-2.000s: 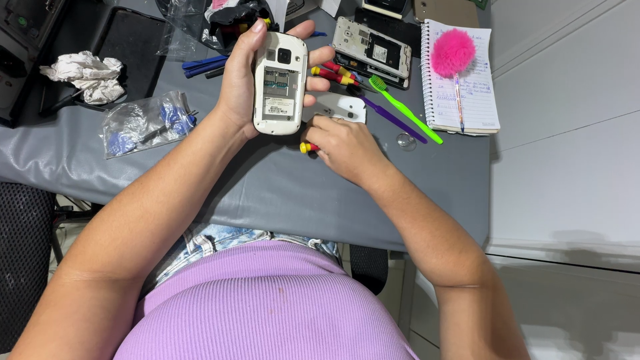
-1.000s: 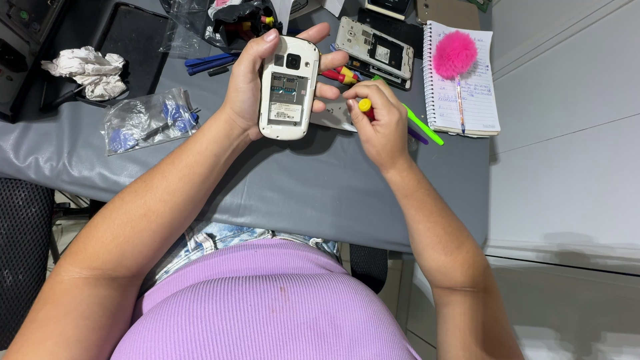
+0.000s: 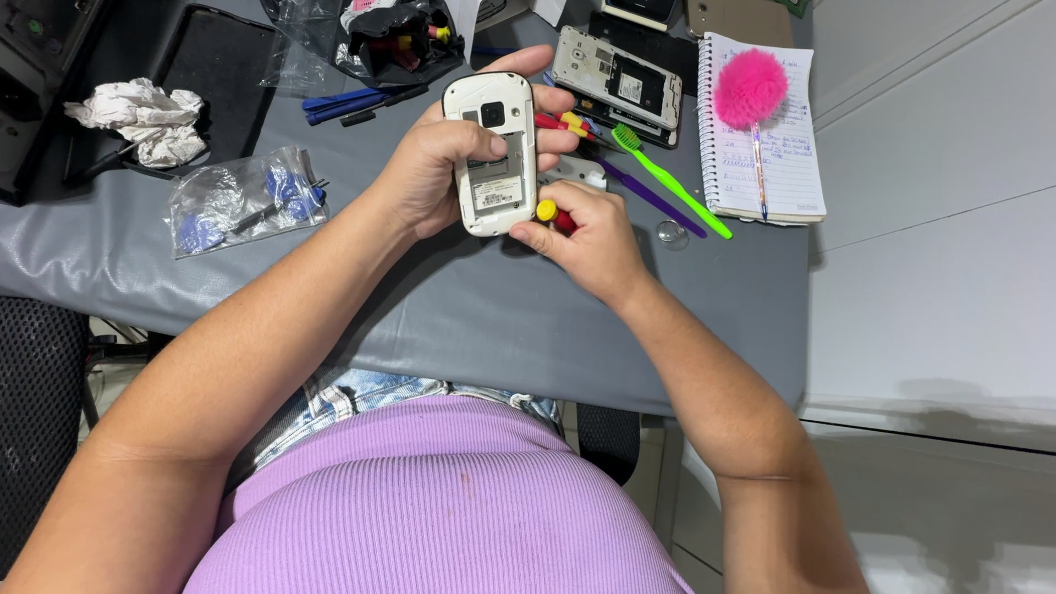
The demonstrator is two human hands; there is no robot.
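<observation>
My left hand [image 3: 437,165] holds a white mobile phone [image 3: 511,132] upright, its back cover off and its battery bay showing a printed label. The left thumb lies across the bay, with fingertips showing past the phone's right edge. At the phone's lower right corner is my right hand [image 3: 590,239], closed on a small screwdriver with a red and yellow handle [image 3: 547,211]; the shaft is hidden. A white phone cover [image 3: 577,172] lies behind the right hand, partly hidden.
Beyond lie a disassembled phone [image 3: 606,70], a green brush [image 3: 672,181], a purple tool [image 3: 652,200] and red-yellow screwdrivers [image 3: 569,124]. A spiral notebook [image 3: 796,157] holds a pen with a pink pompom [image 3: 751,87]. At left are a plastic bag [image 3: 247,202], blue tools [image 3: 342,106] and crumpled paper [image 3: 140,115].
My left thumb has moved from the phone's upper edge onto its battery bay. My right hand, with the screwdriver, has come to the phone's lower right corner.
</observation>
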